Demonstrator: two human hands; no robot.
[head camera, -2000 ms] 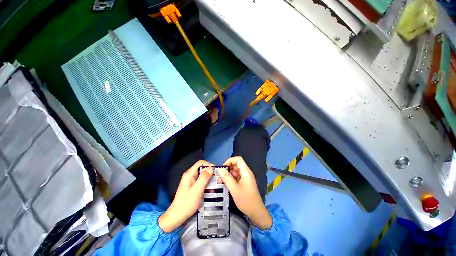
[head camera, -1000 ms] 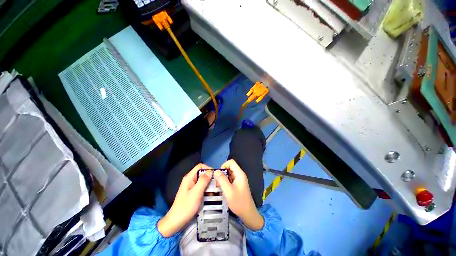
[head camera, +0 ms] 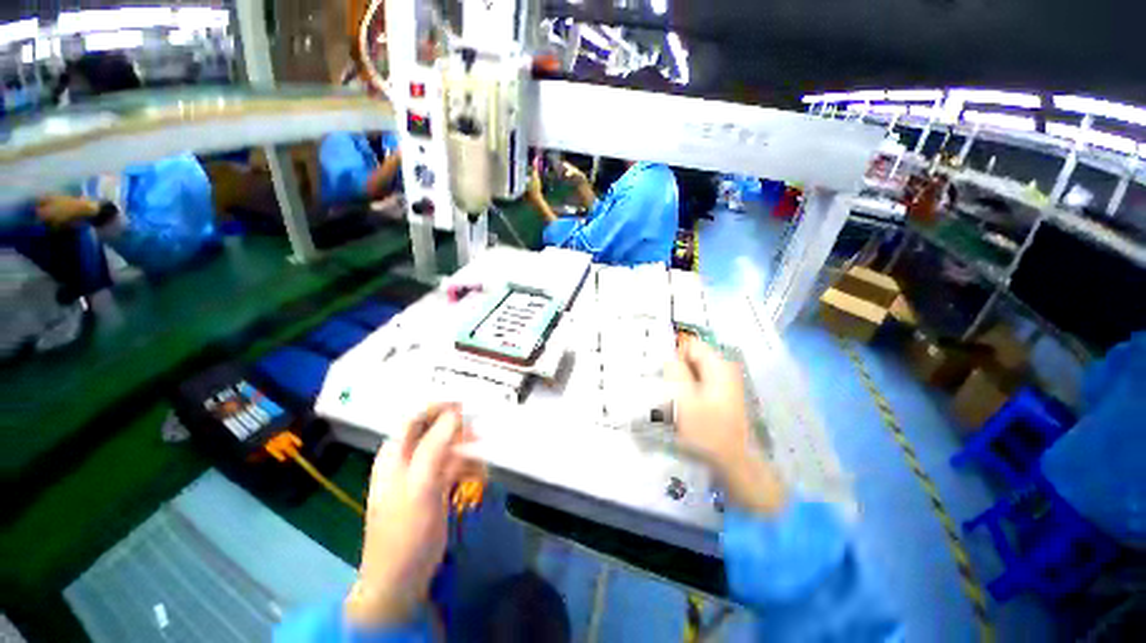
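My left hand (head camera: 417, 509) is raised in front of the white machine table (head camera: 566, 471), blurred, with its fingers bent; I cannot tell whether it holds anything. My right hand (head camera: 711, 408) reaches over the right side of the table at the right fixture, largely hiding it. It is also blurred, and its grip is unclear. The left fixture (head camera: 484, 349) has a green rim around a phone-sized plate with pale bars. The phone middle frame held earlier cannot be made out in either hand.
The dispensing head (head camera: 473, 157) hangs from the white gantry (head camera: 691, 126). The black teach pendant (head camera: 233, 408) and pale blue sheet (head camera: 207, 565) lie at left. People in blue sit behind; cardboard boxes (head camera: 861, 302) and blue stools (head camera: 1031, 433) stand at right.
The view has lifted from the lap to the machine. My hands have moved apart and forward from the phone middle frame on the lap; the right is now over the table.
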